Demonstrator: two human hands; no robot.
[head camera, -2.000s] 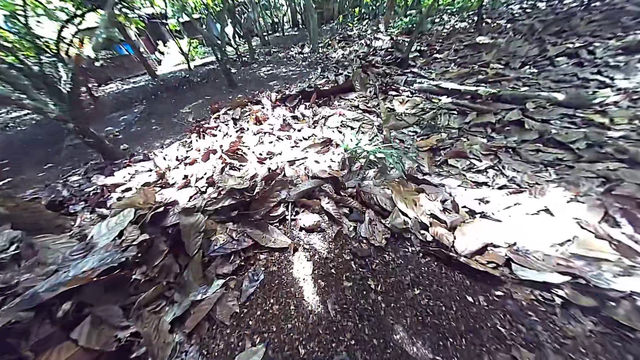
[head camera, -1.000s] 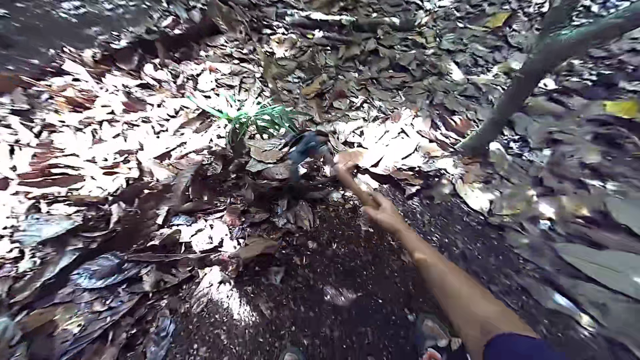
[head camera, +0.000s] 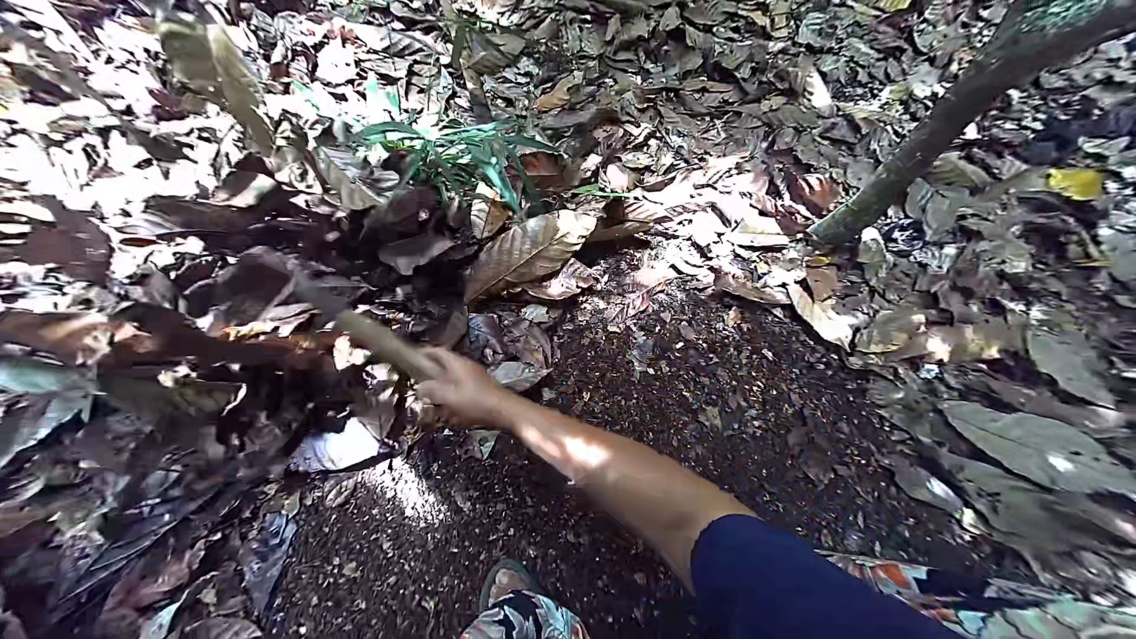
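Observation:
My right hand (head camera: pixel 461 389) is closed around the wooden handle (head camera: pixel 386 344) of a tool, left of the middle of the view. The handle slants up to the left, and the tool's far end is blurred over the dry leaves (head camera: pixel 248 293), so its kind cannot be told. Just above the hand a large curled brown leaf (head camera: pixel 532 251) lies beside a green grassy plant (head camera: pixel 453 160). Dark bare soil (head camera: pixel 701 417) lies below and right of the hand. My left hand is out of the picture.
A thin tree trunk (head camera: pixel 914 160) leans at the upper right. My sandalled foot (head camera: pixel 510 581) stands on the soil at the bottom. Leaf litter surrounds the soil, with a yellow leaf (head camera: pixel 1075 184) at the far right.
My right hand and the tool have swung left, from beside the green plant to over the leaves below it. Two seconds ago no hand was in view. The view has tilted down.

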